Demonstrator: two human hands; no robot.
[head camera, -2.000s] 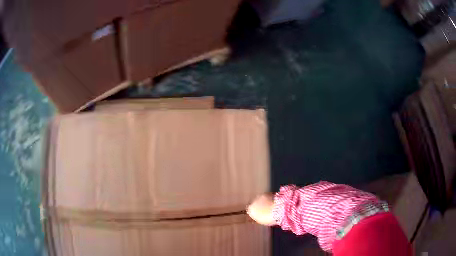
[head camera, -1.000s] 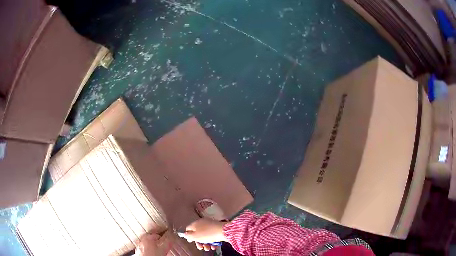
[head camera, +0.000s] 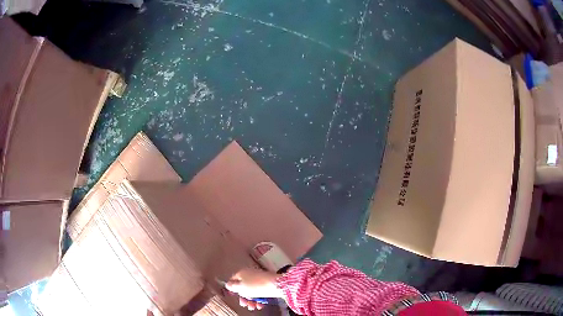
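A pale brown bundle of flat cartons (head camera: 102, 259) with several layered edges lies at the lower left, tilted over other cardboard. A brown flap or sheet (head camera: 247, 191) extends on the floor to its right. My right hand (head camera: 252, 286) is closed around a small slim tool, with blue showing below the fingers and a pale tip by the bundle's right edge. I cannot tell whether the tip touches cardboard. The bundle's lower part is cut off by the bottom edge. My left hand is not visible.
A large carton (head camera: 475, 154) with dark print stands at the right. Big brown cartons (head camera: 52, 117) stand at the left. Flattened cartons (head camera: 494, 21) and a blue item (head camera: 536, 71) are at the upper right. A shoe (head camera: 271, 254) is beside my right hand.
The view has swung from the wide carton at two seconds ago. Since one second ago, my left hand has gone out of sight and the bundle has shifted and tilted. My right hand still holds the tool.
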